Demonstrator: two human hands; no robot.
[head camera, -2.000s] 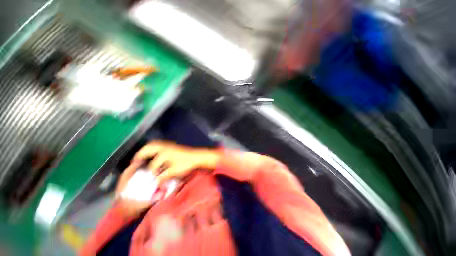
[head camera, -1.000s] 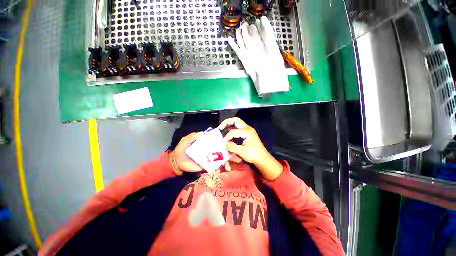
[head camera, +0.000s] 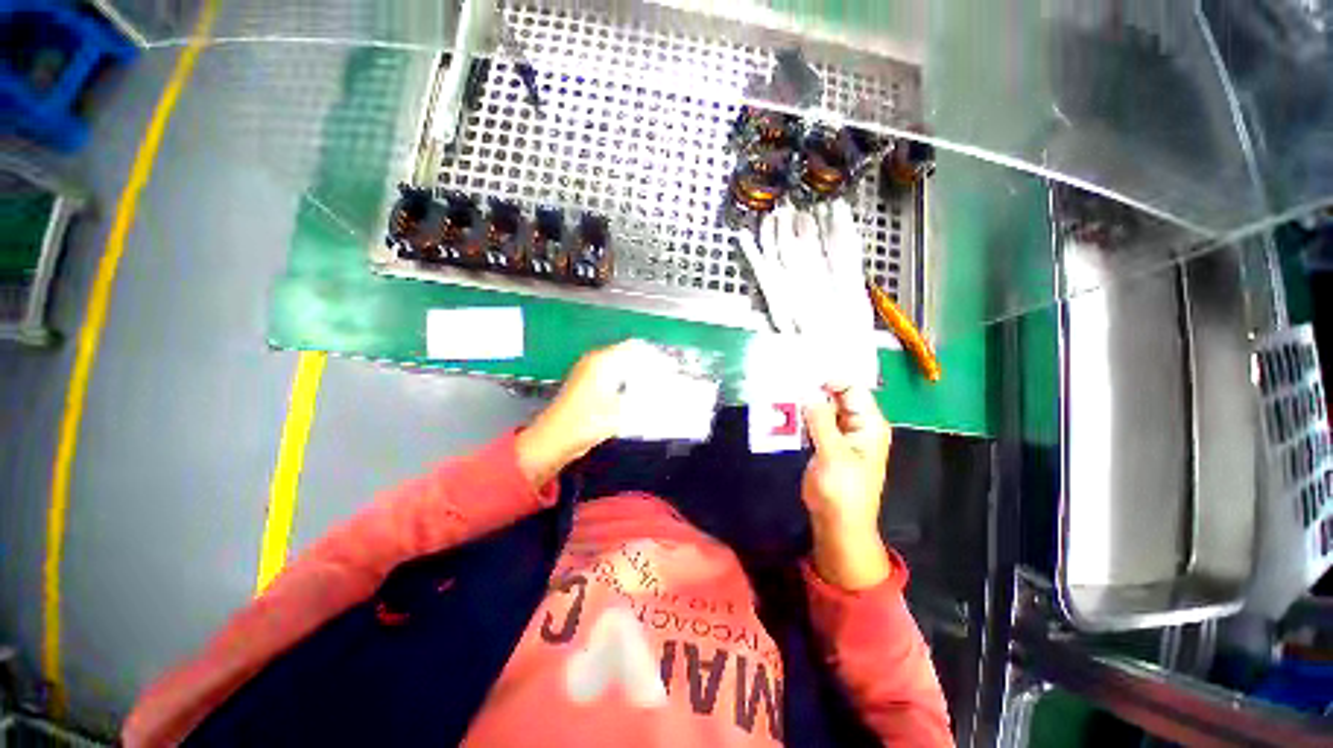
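Observation:
My left hand (head camera: 588, 398) holds a clear badge sleeve (head camera: 673, 403) by its left side, over my lap at the bench's front edge. My right hand (head camera: 848, 460) holds a white ID badge card (head camera: 775, 415) with a red-and-dark patch by its right side. Card and sleeve are apart, with a small gap between them. White knit gloves (head camera: 807, 271) lie over the tray's front edge, just behind the card. Orange-handled cutters (head camera: 906, 333) lie right of the gloves.
A perforated tray (head camera: 665, 300) holds a row of wound coils (head camera: 500, 237) at left and a coil cluster (head camera: 823, 158) at right. A white paper label (head camera: 474, 333) lies on the green edge. A steel pan (head camera: 1148, 614) stands at right. A clear hood (head camera: 1023, 161) hangs above.
The card and sleeve, together over my lap before, are now apart, one in each hand. Both hands have moved apart and forward. The view has shifted, showing more of the tray.

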